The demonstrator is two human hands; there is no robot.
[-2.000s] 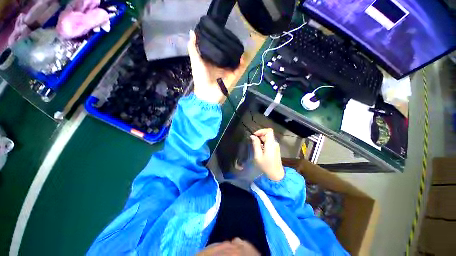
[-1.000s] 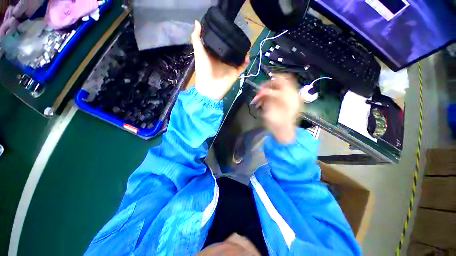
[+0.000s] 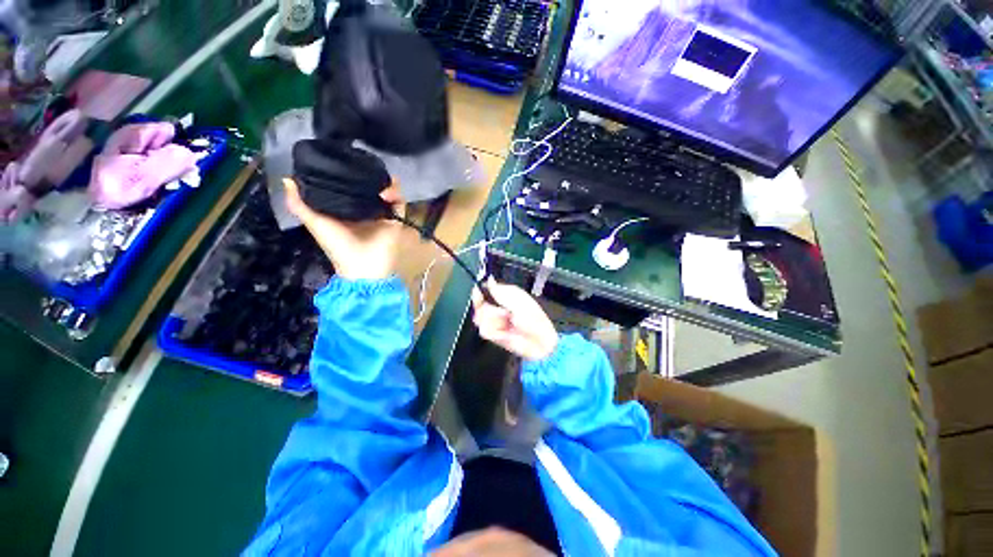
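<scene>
My left hand holds a black headset by one earcup, at the left of centre. The headset's other, larger dark part shows blurred just above. My right hand holds the end of a thin black stalk or cable, which runs up to the held earcup. Whether its upper end is joined to the earcup cannot be told. A grey dust bag lies behind the headset. A white cable runs along the desk edge beside the hands.
A blue tray of small black parts is at left, another with pink pieces beyond. At right are the monitor, keyboard, white puck, black plug-in parts and white paper. An open carton stands below the desk.
The view has shifted. The headset has tipped over, its second part now above the held earcup. My right hand, blurred near the desk edge a second ago, is lower, with the black stalk stretched to the earcup.
</scene>
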